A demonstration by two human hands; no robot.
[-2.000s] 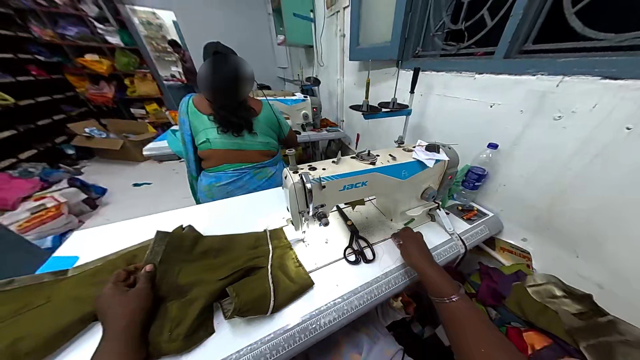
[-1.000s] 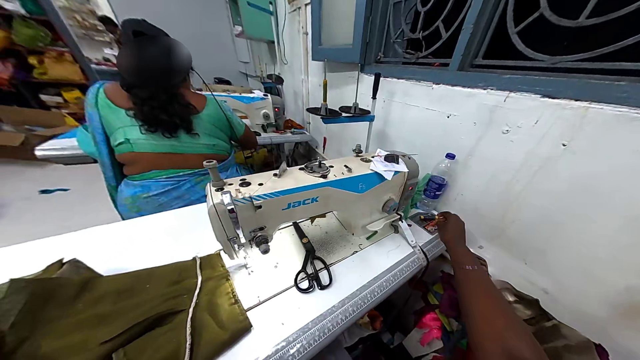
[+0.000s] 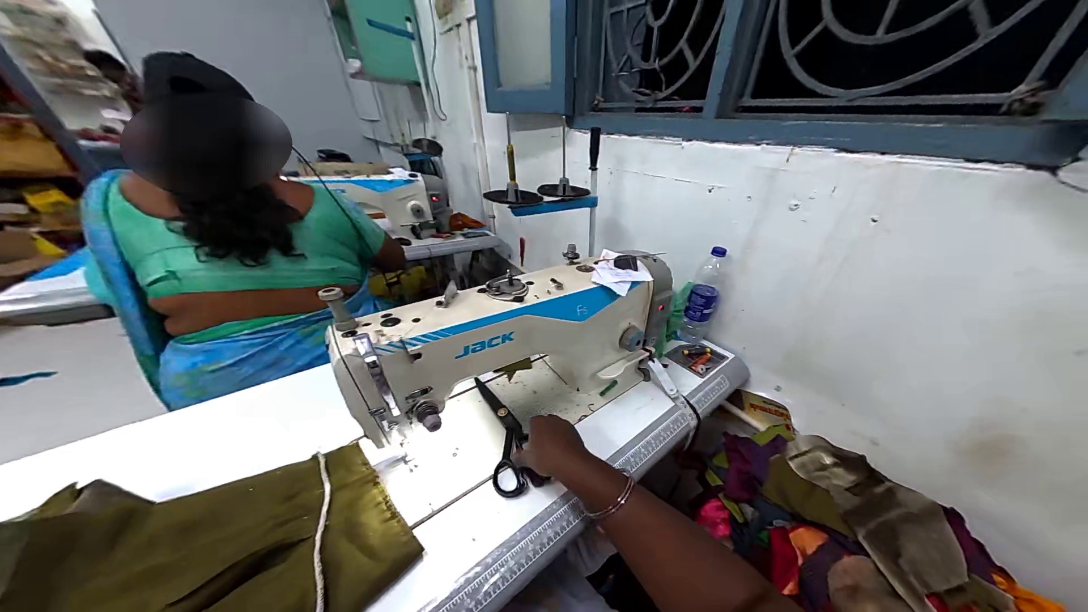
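Note:
My right hand (image 3: 552, 446) is over the handles of black fabric scissors (image 3: 508, 425), which lie on the white table in front of the sewing machine's arm. Fingers touch or nearly touch the handles; whether they grip is hard to tell. A white and blue Jack sewing machine (image 3: 510, 327) stands on the table. Olive green satin fabric (image 3: 229, 527) with a pale cord (image 3: 321, 527) across it lies at lower left, near the needle end. My left hand is out of view.
A metal tray (image 3: 697, 359) with small tools and a water bottle (image 3: 704, 293) stand at the table's right end. Thread stands (image 3: 540, 197) rise behind the machine. Fabric scraps (image 3: 850, 527) are heaped at lower right. A person (image 3: 246, 246) sits ahead at another machine (image 3: 382, 200).
My right hand has moved from the small tray at the table's right end to the scissors. My left hand, on the olive fabric two seconds ago, is out of view.

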